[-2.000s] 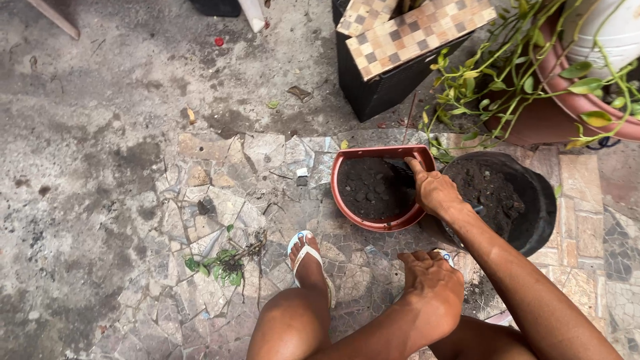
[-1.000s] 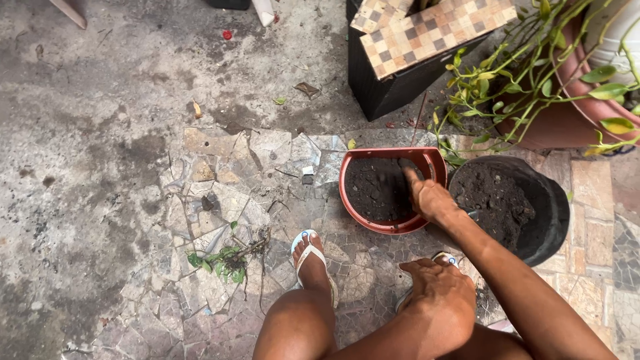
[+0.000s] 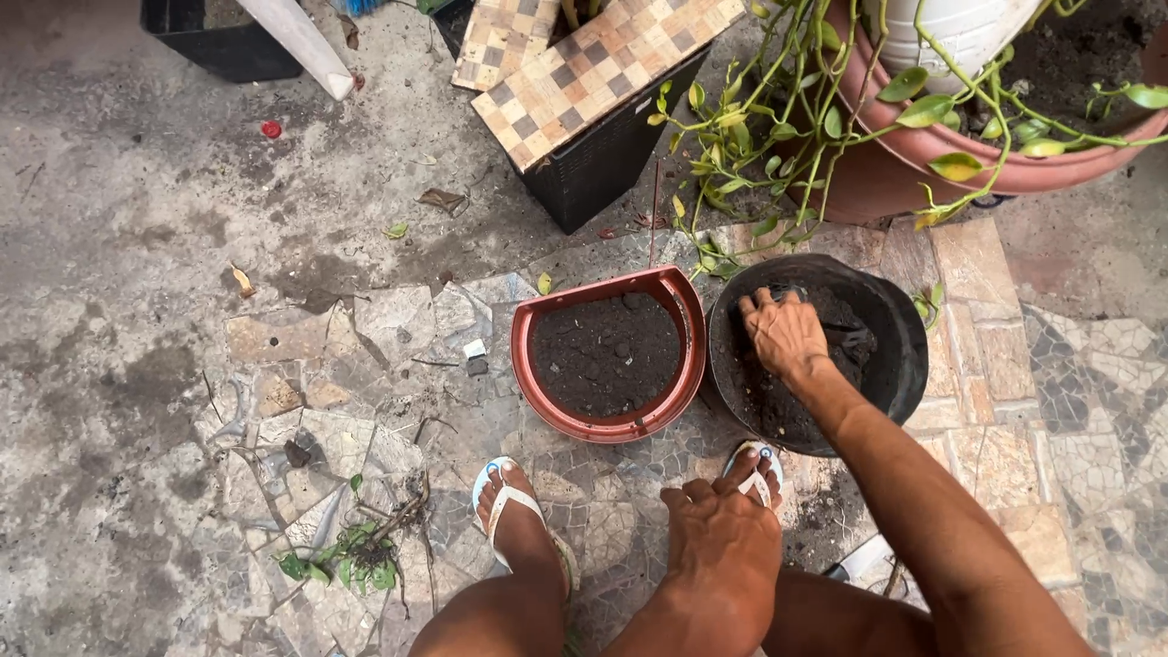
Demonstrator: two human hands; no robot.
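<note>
My right hand (image 3: 787, 336) reaches into a round black plastic pot (image 3: 903, 351) of dark soil, its fingertips down in the pot near the rear left wall; whether they grip anything is hidden. Touching or nearly touching that pot on the left is a terracotta-coloured half-round planter (image 3: 610, 429) with dark soil (image 3: 607, 356) inside. My left hand (image 3: 725, 538) hangs over my knees, palm down, fingers bent, with nothing visible in it. Below the black pot lies a blade-like metal tool (image 3: 862, 558), partly hidden by my right arm.
An uprooted leafy plant (image 3: 370, 547) lies on the broken-tile paving at lower left. Behind the planters stand a tall black container (image 3: 593, 173) with mosaic-patterned boards (image 3: 602, 78) on top and a large terracotta-coloured pot (image 3: 849, 173) with trailing vines. My sandalled feet (image 3: 516, 511) are close to the planters.
My right hand has moved from the half-round planter into the black pot on its right. The left hand stays over the knees.
</note>
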